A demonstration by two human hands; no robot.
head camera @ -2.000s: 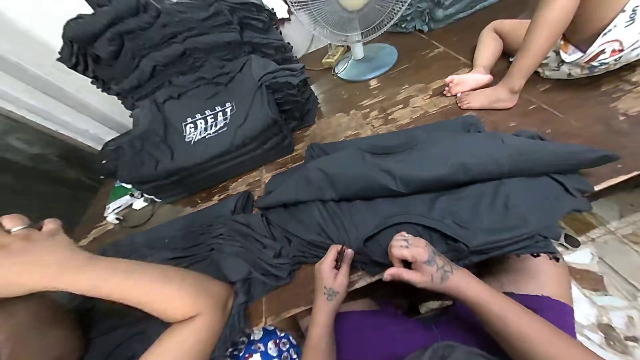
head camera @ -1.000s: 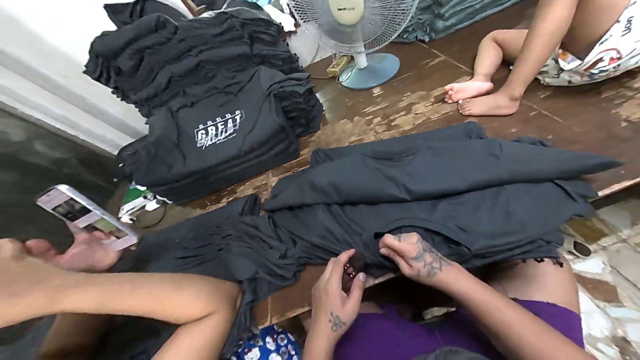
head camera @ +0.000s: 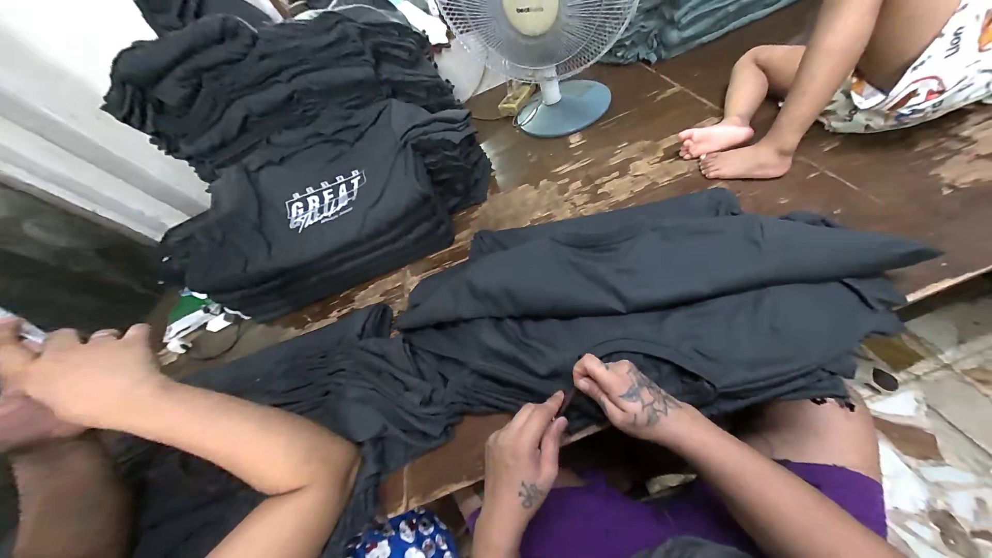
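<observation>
My left hand [head camera: 525,457], tattooed at the wrist, is at the table's near edge. Its fingertips close on a small dark object, mostly hidden and too small to name. Just right of it, my right hand [head camera: 632,395], tattooed on its back, has curled fingers pinching at the neckline of a black shirt [head camera: 659,325]. This shirt lies on a layered heap of black garments spread along the wooden table. More bunched black fabric [head camera: 364,387] trails off to the left. Behind, a tall stack of folded black shirts [head camera: 318,209] has white print on the top one.
A co-worker's forearm [head camera: 256,442] and clasped hands are at the left. A desk fan [head camera: 570,105] stands at the back of the wooden table [head camera: 620,163]. Another person's bare feet [head camera: 744,159] rest on it at upper right. Greenish-gray cloth [head camera: 682,27] lies behind the fan.
My hands have drawn closer together at the shirt's neckline, and the dark object in my left hand shows less. The co-worker's phone, plain a second ago, is mostly out of view at the left edge.
</observation>
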